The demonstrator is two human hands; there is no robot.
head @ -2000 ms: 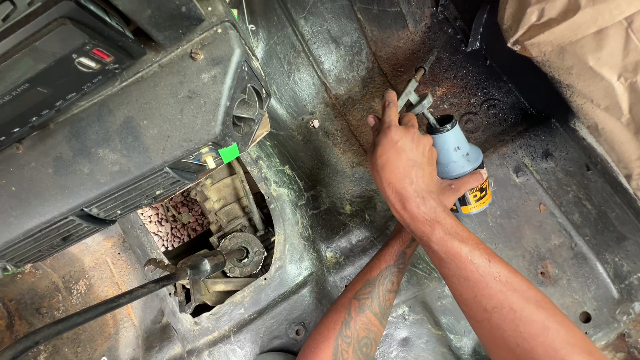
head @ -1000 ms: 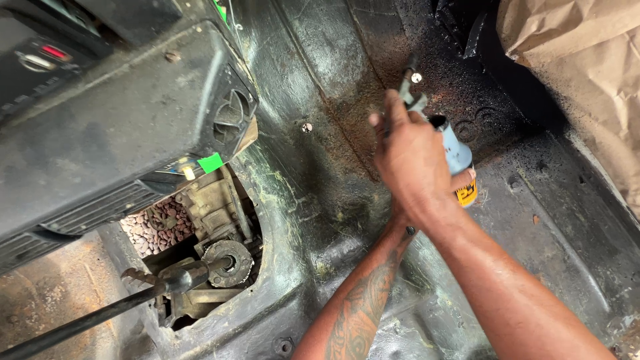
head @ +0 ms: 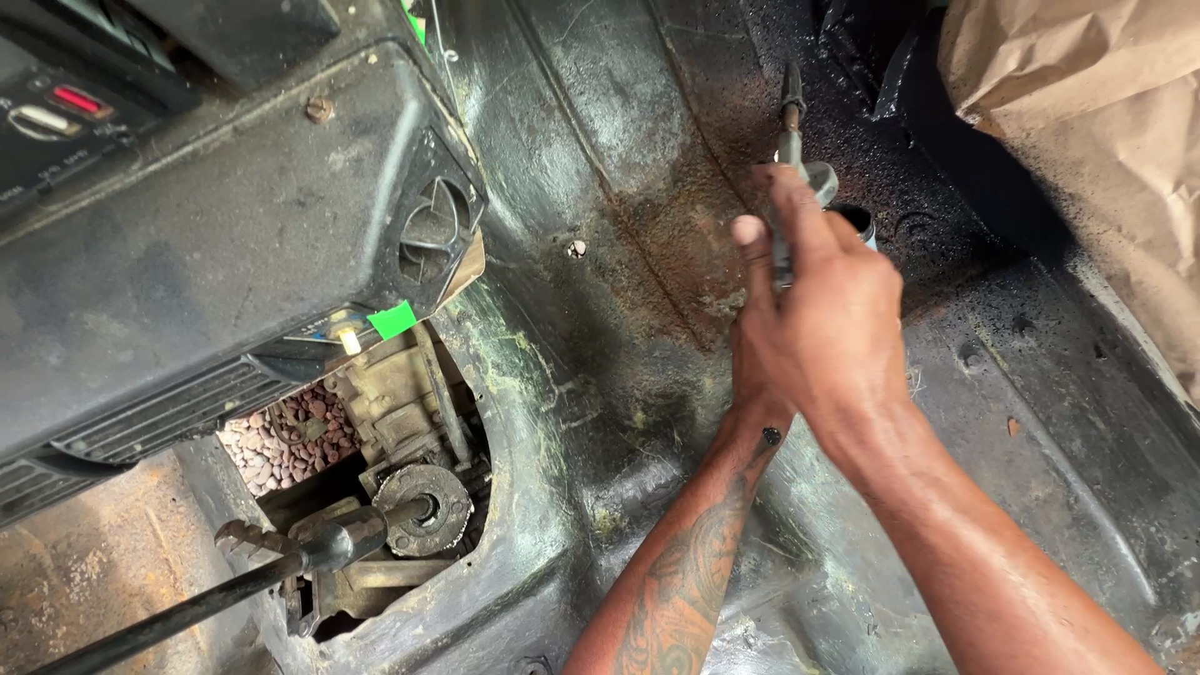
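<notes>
A metal spray gun (head: 790, 145) points its nozzle at the upper footwell, over rusty and freshly black-speckled sheet metal. My right hand (head: 830, 291) is wrapped around its handle, thumb on the left side. Close beside the gun, to its right, shows the dark mouth and light blue shoulder of a container (head: 858, 223); my right hand hides the rest. Of my left hand (head: 757, 361) only a part near the wrist shows, crossed beneath the right; its fingers and whatever they hold are hidden. Both hands are over the vehicle's bare metal floor pan (head: 647, 412).
A dashboard console (head: 216, 178) with green tape fills the left. Below it a floor opening shows the gearbox (head: 394, 394), gravel and a black lever (head: 216, 591). Crumpled brown masking paper (head: 1106, 122) hangs at the upper right. A small hole (head: 577, 249) pierces the floor.
The spray gun has turned from pointing up and right to pointing nearly straight up the view. The container's yellow label and my left fingers, visible two seconds ago, are now hidden behind my right hand.
</notes>
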